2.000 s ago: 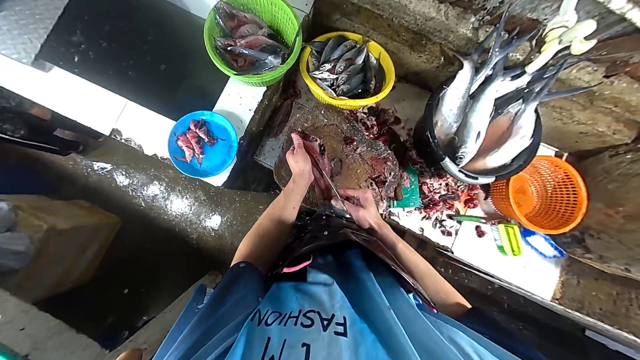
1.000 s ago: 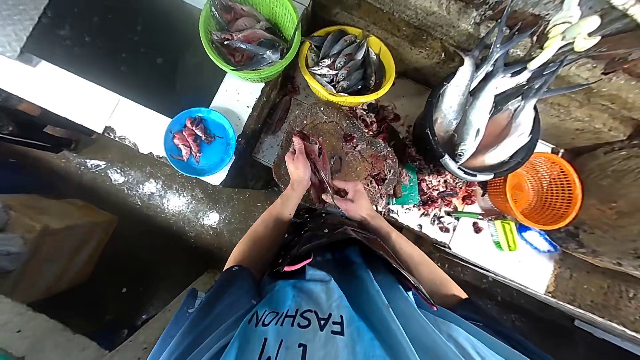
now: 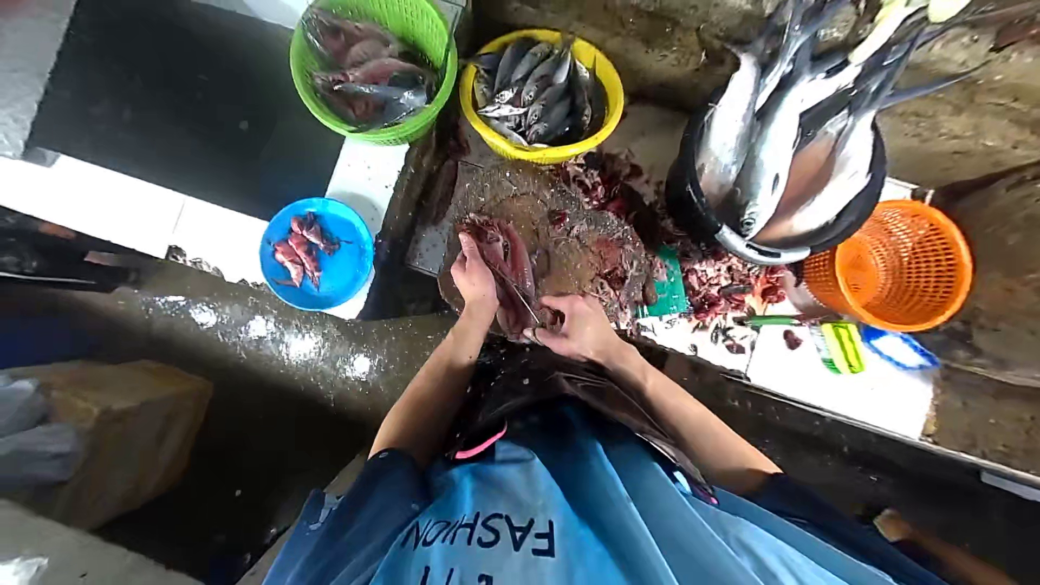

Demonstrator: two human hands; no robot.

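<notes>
A split-open fish (image 3: 513, 280) with red flesh lies over a round wooden chopping block (image 3: 496, 195). My left hand (image 3: 474, 278) holds its left side, thumb near the upper end. At the lower right, my right hand (image 3: 575, 327) grips a thin-bladed knife (image 3: 524, 302), whose blade slants up and left across the flesh; its handle is hidden in the fingers. Red scraps (image 3: 609, 260) cover the right of the block. Beyond it stands a yellow basket (image 3: 615, 122) of small silvery fish, and a green basket (image 3: 443, 93) of larger fish is at its left.
A blue basin (image 3: 355, 280) with small reddish pieces is on the left. To the right are a black bucket (image 3: 678, 175) of large silvery fish, an orange basket (image 3: 959, 268), a green-handled tool (image 3: 772, 321), a yellow-green brush or sponge (image 3: 843, 348) and fish offal (image 3: 715, 284).
The knife blade shows plainly across the fish now; one second ago it was hard to make out. Both hands stay at the fish, with the right hand slightly shifted.
</notes>
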